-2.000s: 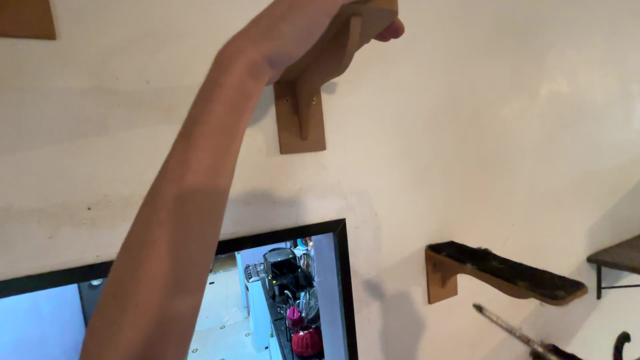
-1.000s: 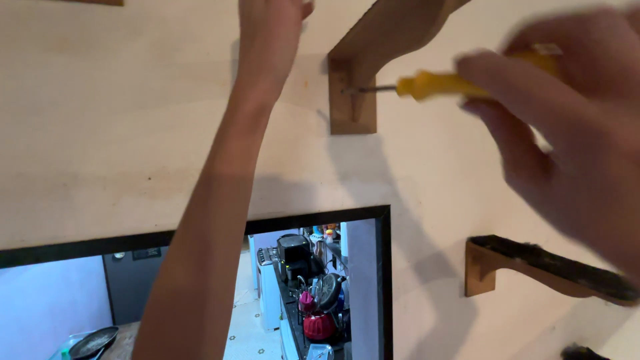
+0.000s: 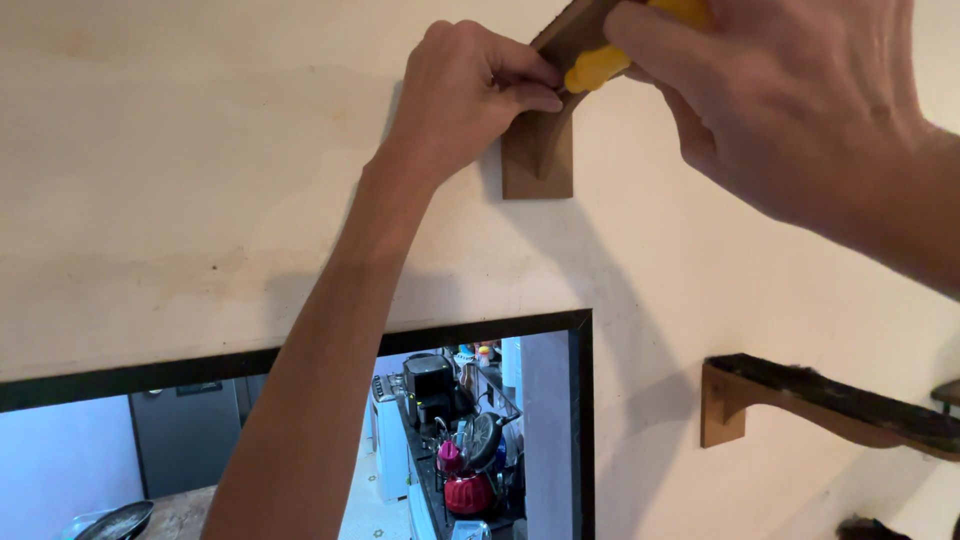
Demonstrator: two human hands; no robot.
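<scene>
A brown wooden wall bracket (image 3: 537, 157) is fixed against the wall at the top centre. My left hand (image 3: 480, 94) is at the bracket, its thumb and forefinger pinched near the screwdriver's tip; whether they hold a screw cannot be seen. My right hand (image 3: 780, 97) grips a yellow-handled screwdriver (image 3: 596, 69) from the right, pointed left toward my left fingertips. The hands cover much of the bracket's upper part, and its top runs out of view.
A black-framed opening (image 3: 480, 330) in the wall below shows a kitchen with a red pot (image 3: 469, 493), a pan (image 3: 481, 441) and a black appliance (image 3: 429, 379). A second wooden bracket (image 3: 724, 405) with a dark, fuzzy top juts from the wall at lower right.
The screwdriver, lower right two seconds ago, is now up at the bracket in my right hand. My left fingers have come to its tip. The view has shifted somewhat.
</scene>
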